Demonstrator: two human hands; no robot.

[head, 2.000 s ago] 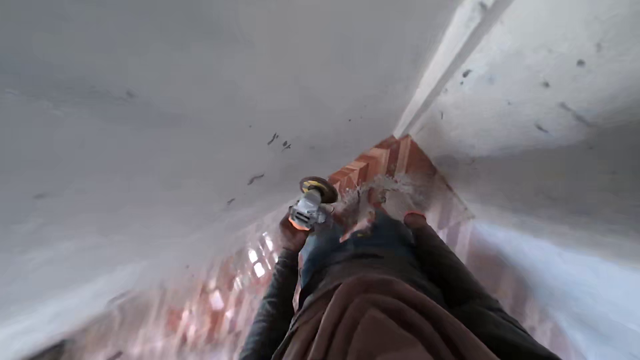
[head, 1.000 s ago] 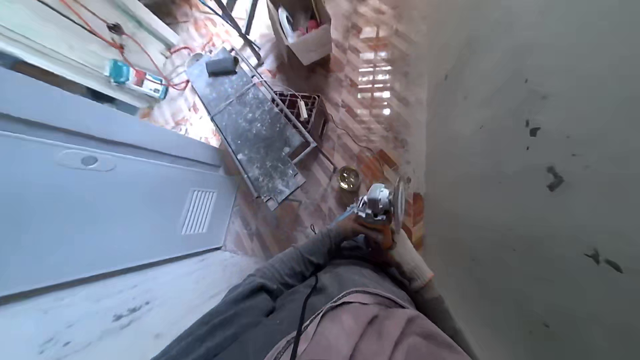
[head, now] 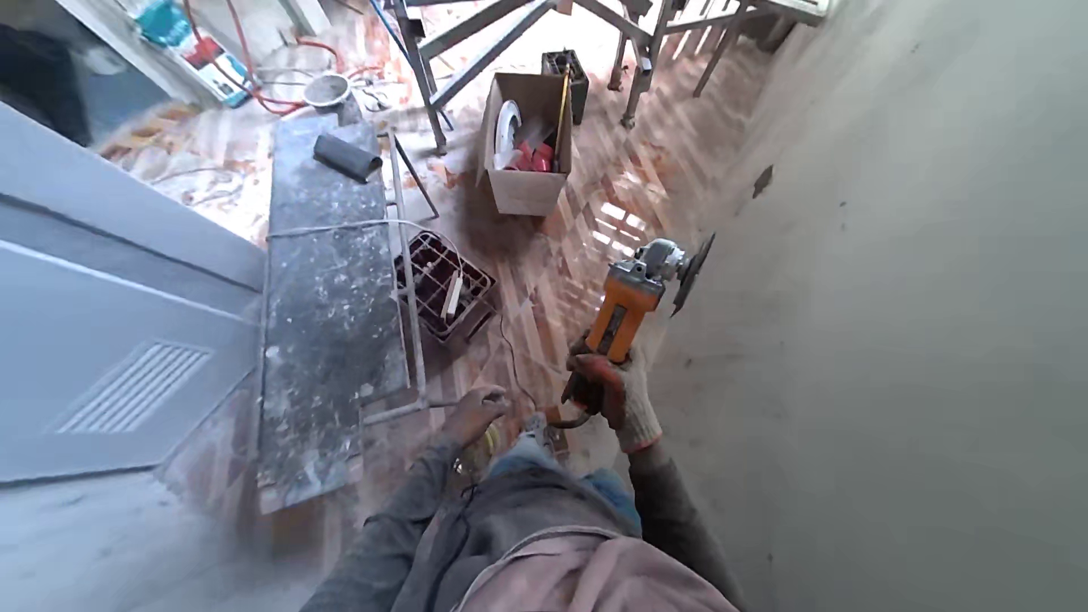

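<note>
My right hand (head: pixel 614 387), in a white and red work glove, is closed around the rear body of an orange angle grinder (head: pixel 625 310). The grinder's metal head points away from me, and its disc (head: pixel 694 274) is turned edge-on beside the plastered wall (head: pixel 884 340); whether it touches the wall I cannot tell. My left hand (head: pixel 478 412) is bare and hangs over the floor near the end of the metal frame, its fingers loosely bent with nothing seen in them. A dark cord (head: pixel 510 357) lies on the floor between the hands.
A dusty plank platform (head: pixel 331 314) with a dark cylinder (head: pixel 347 159) on it stands at left, beside a grey louvred door (head: pixel 136 387). Ahead are a plastic crate (head: pixel 442 285), a cardboard box (head: pixel 527 194) of parts, metal trestles (head: pixel 489 55), a bucket (head: pixel 326 89) and red hoses (head: pixel 242 51).
The view has swung strongly. My right hand now holds the grinder out ahead, where a second ago both hands were close together around it; my left hand is now apart from it.
</note>
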